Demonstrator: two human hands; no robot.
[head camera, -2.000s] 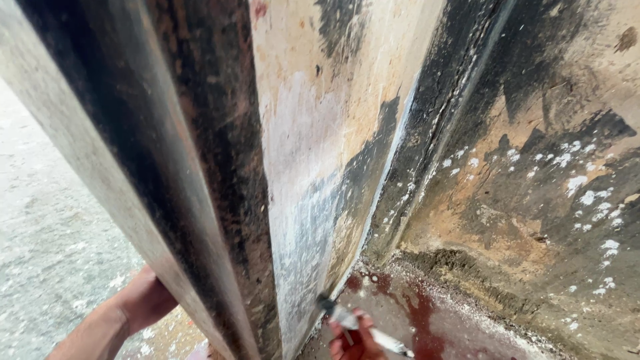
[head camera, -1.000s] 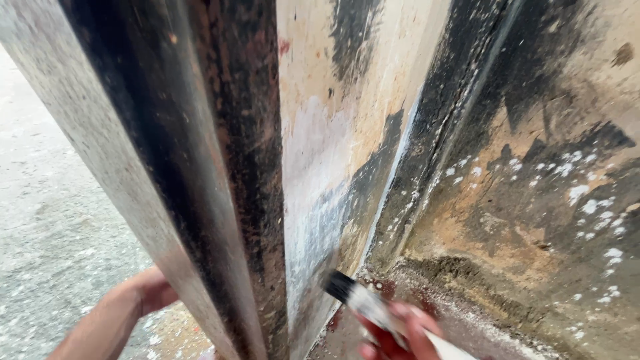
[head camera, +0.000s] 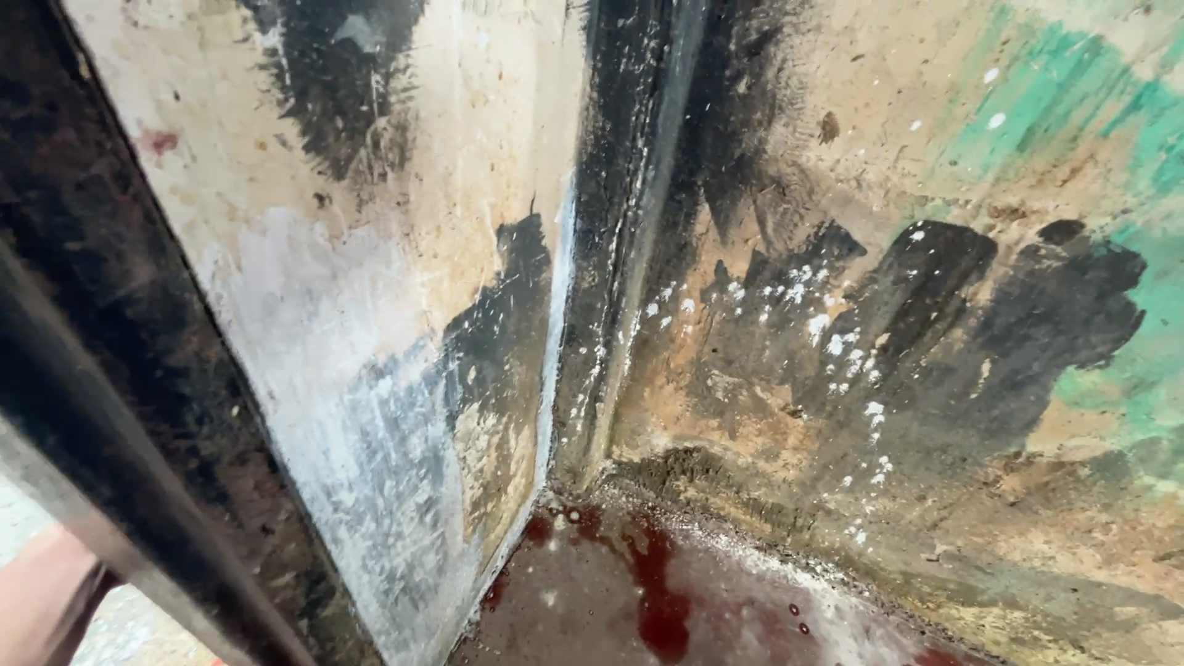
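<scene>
At the lower left edge, part of my left hand (head camera: 46, 587) and wrist shows behind a dark metal post (head camera: 139, 462); its fingers are hidden, so its hold cannot be told. My right hand and the paintbrush are out of view. Right of the post stands a cream panel (head camera: 481, 111) with black smears and a patch of pale bluish-white paint (head camera: 314, 277) low down. A thin whitish line (head camera: 558, 342) runs down the panel's right edge, beside a black vertical strip (head camera: 629, 120) at the corner.
The wall (head camera: 740, 370) on the right is stained brown and black, with white spatters and green paint (head camera: 1064, 102). Dark red liquid or paint (head camera: 661, 592) lies on the floor (head camera: 573, 601) in the corner. Pale ground (head camera: 139, 629) shows beyond the post.
My right hand, with the paintbrush, has gone out of view at the bottom. Less of my left hand shows. The view has moved closer and to the right.
</scene>
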